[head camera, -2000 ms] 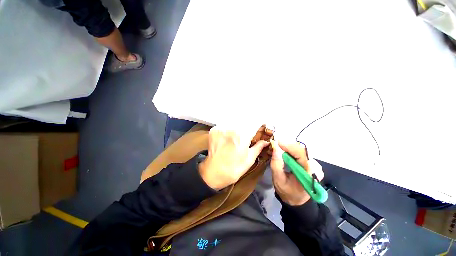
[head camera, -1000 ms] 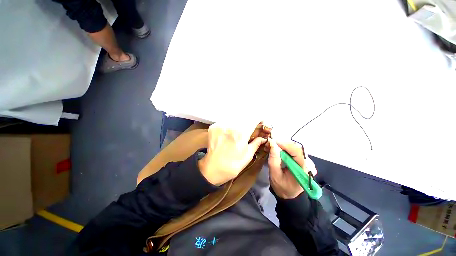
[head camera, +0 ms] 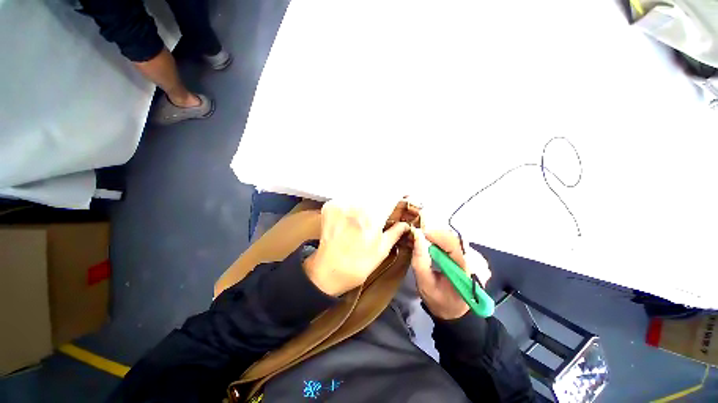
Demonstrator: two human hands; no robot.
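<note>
A tan-brown bag (head camera: 346, 319) lies across my lap against the table edge, its long mouth edge running toward my body. My left hand (head camera: 350, 248) grips the bag's top corner by a small reddish-brown leather tab (head camera: 406, 212). My right hand (head camera: 442, 275) holds a green-handled tool (head camera: 460, 279), its handle slanting down to the right. The tool's tip is hidden at the fingertips beside the tab. A thin dark cord (head camera: 504, 185) runs from my right hand onto the table and makes a loop.
The white table (head camera: 378, 94) spans the front. A pale bag (head camera: 685, 27) lies at its far right. A black metal frame (head camera: 551, 338) stands below right. Cardboard boxes (head camera: 79, 275) stand at left, another (head camera: 693, 337) at right. A person's arm and shoe (head camera: 185, 109) show upper left.
The whole view has shifted slightly, so the table, cord and hands sit a little further left. Both hands keep their hold at the tab, with little other visible movement.
</note>
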